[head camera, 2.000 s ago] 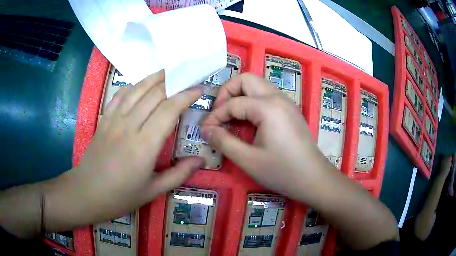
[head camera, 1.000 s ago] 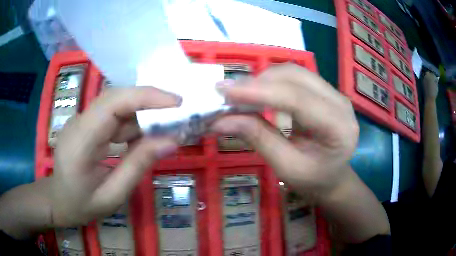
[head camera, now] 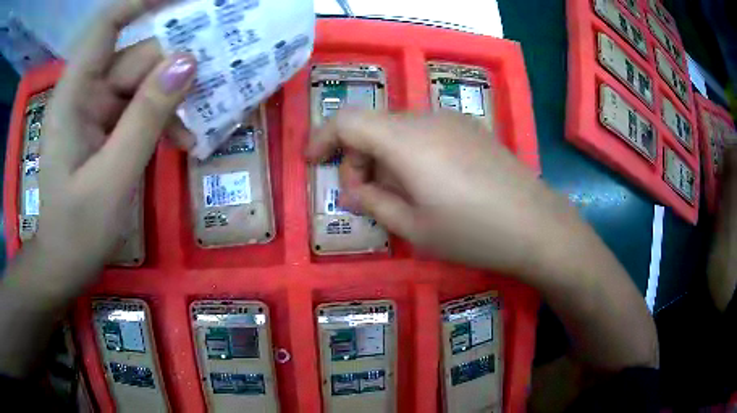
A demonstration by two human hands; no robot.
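My left hand (head camera: pixel 105 137) holds the label strip (head camera: pixel 242 60) raised over the tray's upper left, printed face towards me. My right hand (head camera: pixel 428 181) is over a gold phone (head camera: pixel 351 234) in the upper row, fingers bent. A white label (head camera: pixel 333 200) shows in that phone, partly covered by the fingertips; whether they grip it or only touch it cannot be told. The phone to its left (head camera: pixel 234 226) has a white label (head camera: pixel 228 189) lying in its battery compartment. Both phones sit in the red foam tray (head camera: pixel 295 278).
More gold phones (head camera: pixel 355 359) lie in the lower row. Another red tray of phones (head camera: pixel 583 121) stands at right on the dark green mat (head camera: pixel 566 242). White paper sheets (head camera: pixel 436 12) lie beyond the tray. Another person's arm (head camera: pixel 723 242) shows at the right edge.
The hands, close together at the strip one second ago, are now apart. The strip has moved up and left with its printed face showing; my right hand is down over a phone.
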